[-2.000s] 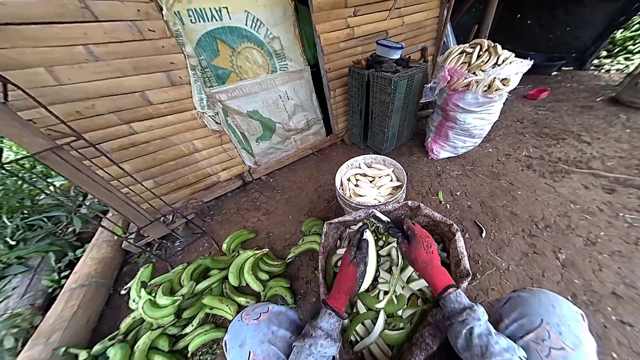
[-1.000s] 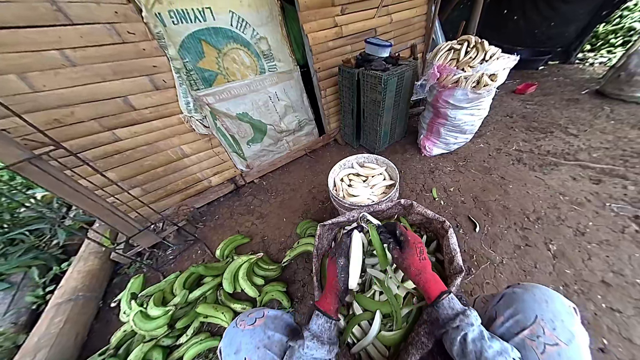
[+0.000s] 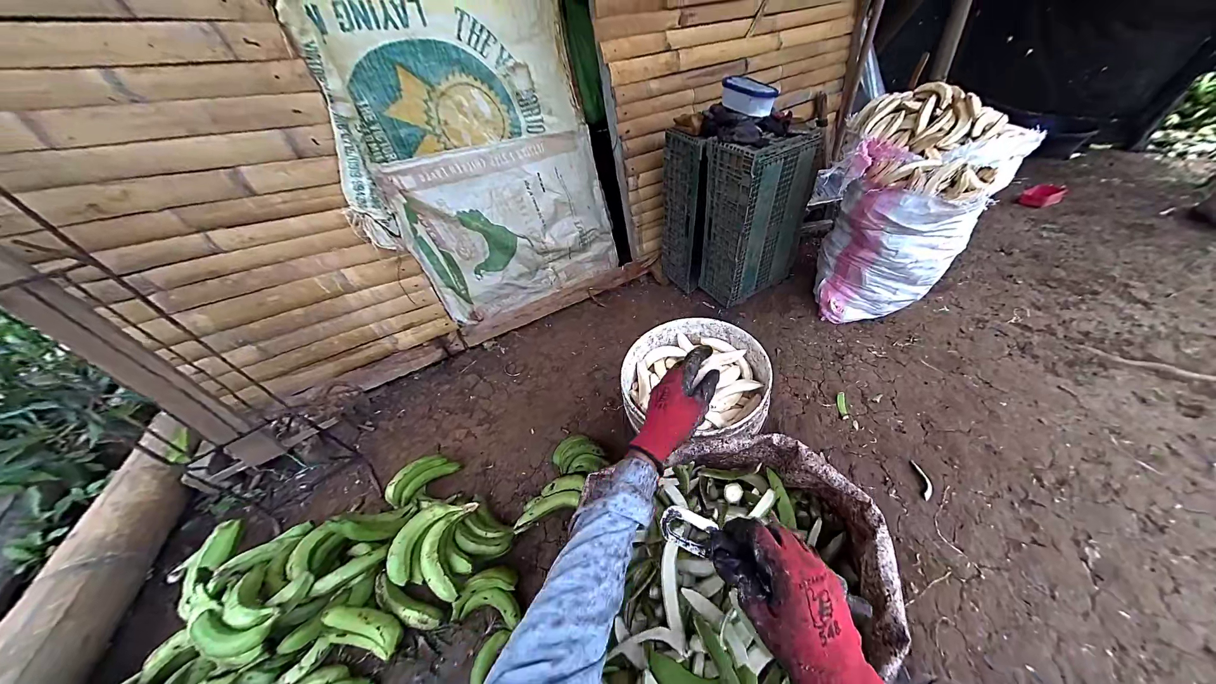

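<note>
My left hand (image 3: 679, 399), in a red glove with dark fingers, reaches over the round white bucket (image 3: 631, 385). Its fingers touch the peeled bananas or plantains (image 3: 736, 389) inside; whether they grip one cannot be told. Gloved the same way, my right hand (image 3: 793, 584) holds a peeler-like tool with a looped metal head (image 3: 686, 529) above the open sack (image 3: 879, 532). Green peels (image 3: 717, 646) and pale strips fill that sack. Unpeeled green bananas or plantains (image 3: 356, 579) lie heaped on the ground at the left.
Behind the bucket stand dark green plastic crates (image 3: 750, 218) with a lidded tub (image 3: 750, 96) on top. A white and pink sack (image 3: 893, 247) overflows with peels at the back right. A bamboo wall (image 3: 171, 142) and a log (image 3: 104, 541) border the left side.
My left hand has moved from over the sack of peels up to the bucket. The peeled fruit it held over the sack is no longer seen there. My right hand stays over the sack.
</note>
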